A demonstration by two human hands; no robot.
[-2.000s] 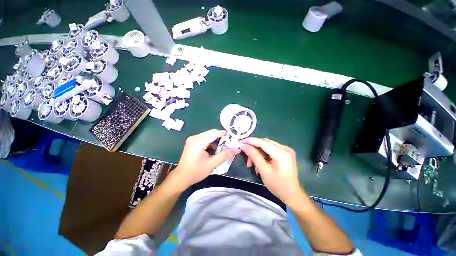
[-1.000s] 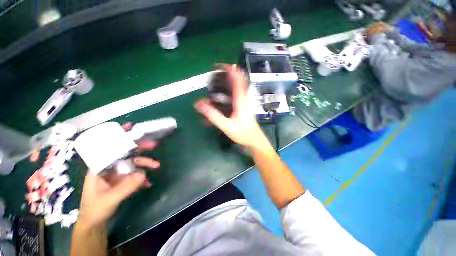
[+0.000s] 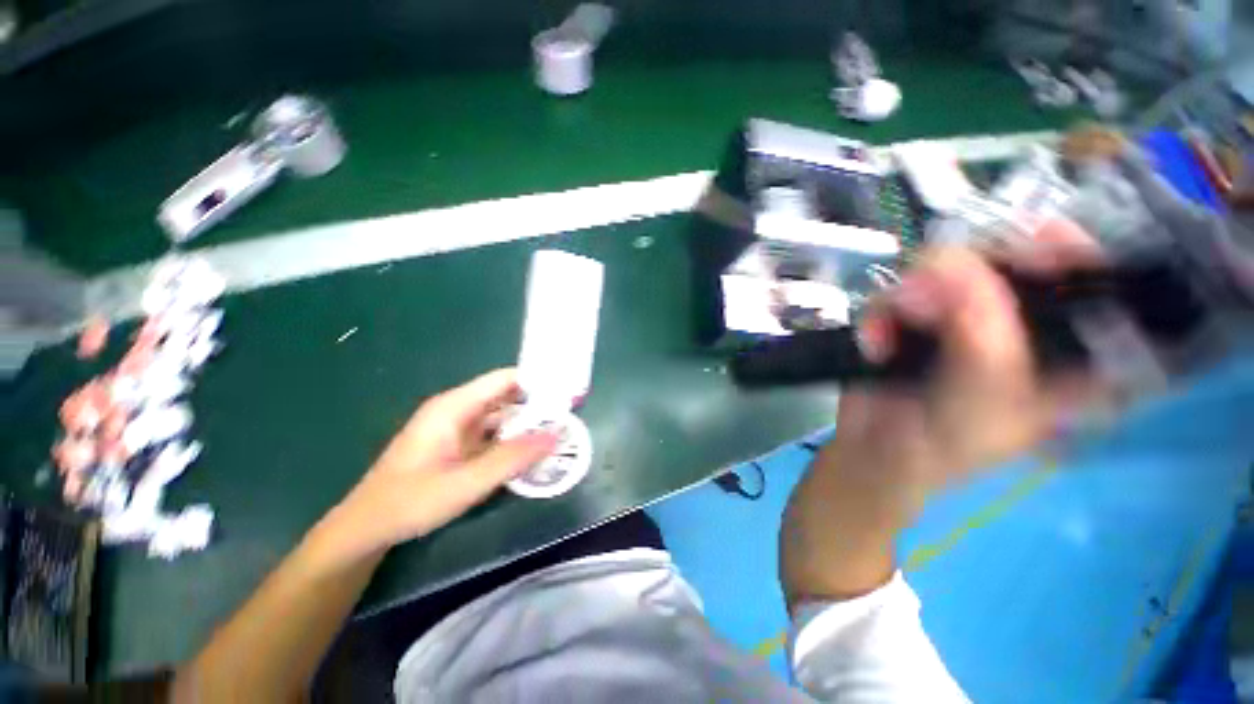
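Observation:
A white fan body (image 3: pixel 561 327) lies near the bench's front edge, its flat handle pointing away from me and its round vaned end towards me. My left hand (image 3: pixel 475 447) holds it at the round end, thumb on the vaned ring. My right hand (image 3: pixel 970 323) is raised at the right, blurred, gripping a thick black electric screwdriver (image 3: pixel 811 360) that lies about level across the view. The screwdriver's tip cannot be made out.
A heap of white and pinkish parts (image 3: pixel 158 399) is at the left, above a dark parts tray (image 3: pixel 52 591). A black and silver screw feeder (image 3: pixel 811 227) stands right of centre. Several white housings (image 3: pixel 227 186) lie beyond the white strip. Another person's grey sleeve (image 3: pixel 1169 206) is at the far right.
My right hand has closed on the screwdriver and raised it to the right. My left hand has brought the fan body nearer the edge and turned its handle away from me. The view has shifted right.

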